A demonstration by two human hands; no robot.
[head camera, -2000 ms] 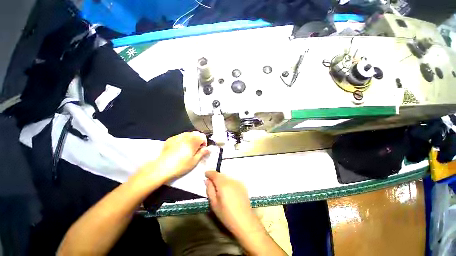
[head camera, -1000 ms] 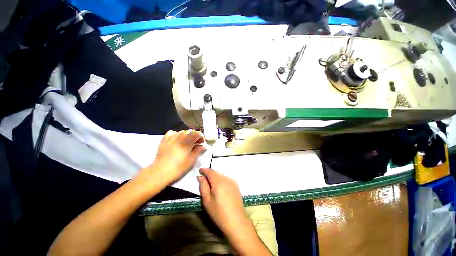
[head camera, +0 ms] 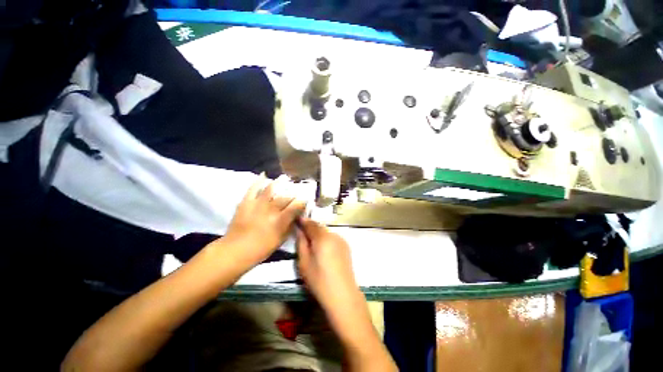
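Observation:
The black garment body (head camera: pixel 211 123) with its white inner side (head camera: pixel 138 178) lies left of the sewing machine (head camera: pixel 465 131) and hangs off the table's left end. My left hand (head camera: pixel 265 218) presses on the white cloth just left of the presser foot (head camera: pixel 331 196), fingers spread over it. My right hand (head camera: pixel 320 251) is close below it, thumb and fingertips pinched on the cloth edge. The two hands almost touch. The needle point and the seam are hidden or too small to tell.
Black pieces (head camera: pixel 501 247) lie under the machine arm at right. A yellow tray (head camera: pixel 605 275) with black scraps is at the table's right end, above a blue crate (head camera: pixel 621 327) holding clear plastic. A wooden board (head camera: pixel 501 330) is below the table's green edge. A blue trough (head camera: pixel 291 25) runs behind.
My right hand has moved up closer to my left hand and the presser foot. The cloth edge at the table front has shifted. The camera view has also shifted slightly.

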